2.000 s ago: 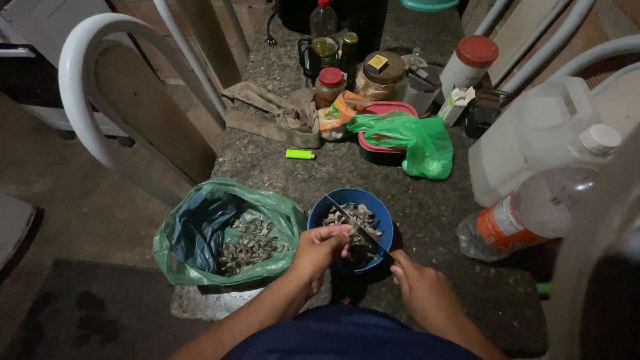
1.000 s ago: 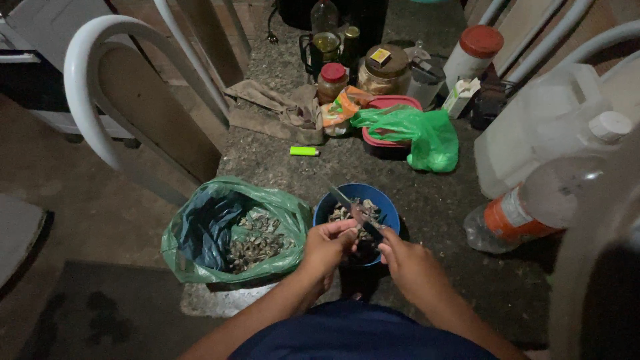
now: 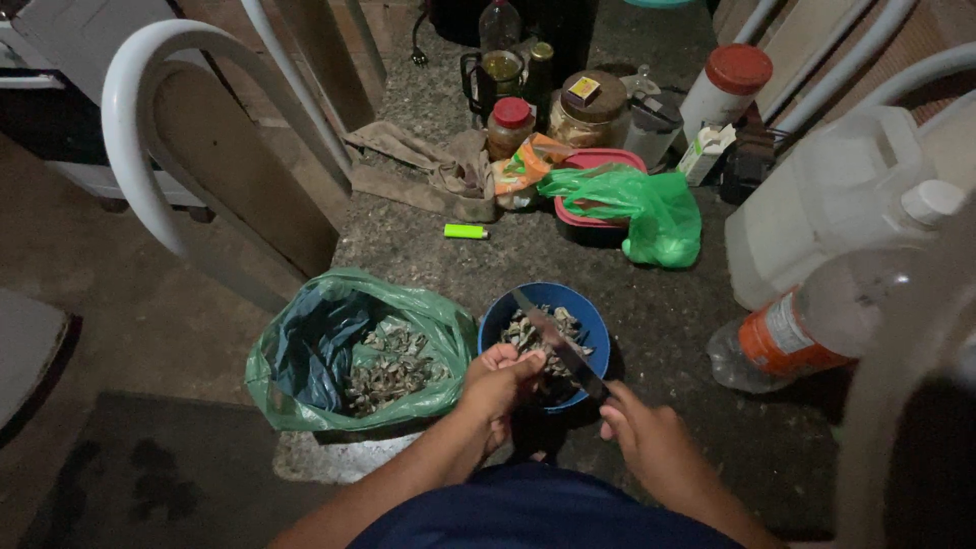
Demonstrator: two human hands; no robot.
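My right hand (image 3: 637,427) is closed on the dark handle of a knife (image 3: 560,343), whose blade slants up and left across a blue bowl (image 3: 601,324). At the bowl's near left rim is my left hand (image 3: 503,385), its thumb and fingers pinched together near the blade; whatever they may hold is too small to tell. Small greyish pieces, possibly shellfish or dried pods, lie in the bowl (image 3: 568,324). More such pieces (image 3: 389,374) fill part of an open green plastic bag (image 3: 450,328) to the left of the bowl.
A green lighter (image 3: 465,232) lies beyond the bowl. Farther back are a cloth (image 3: 427,171), jars, a pink-lidded container (image 3: 602,160) and a bright green bag (image 3: 663,217). A plastic jug (image 3: 808,206) and a bottle with an orange label (image 3: 793,328) are at the right, a white-framed chair (image 3: 126,114) at the left.
My right hand has moved right, away from my left hand, with the knife still in it. The blade now lies lower across the bowl.
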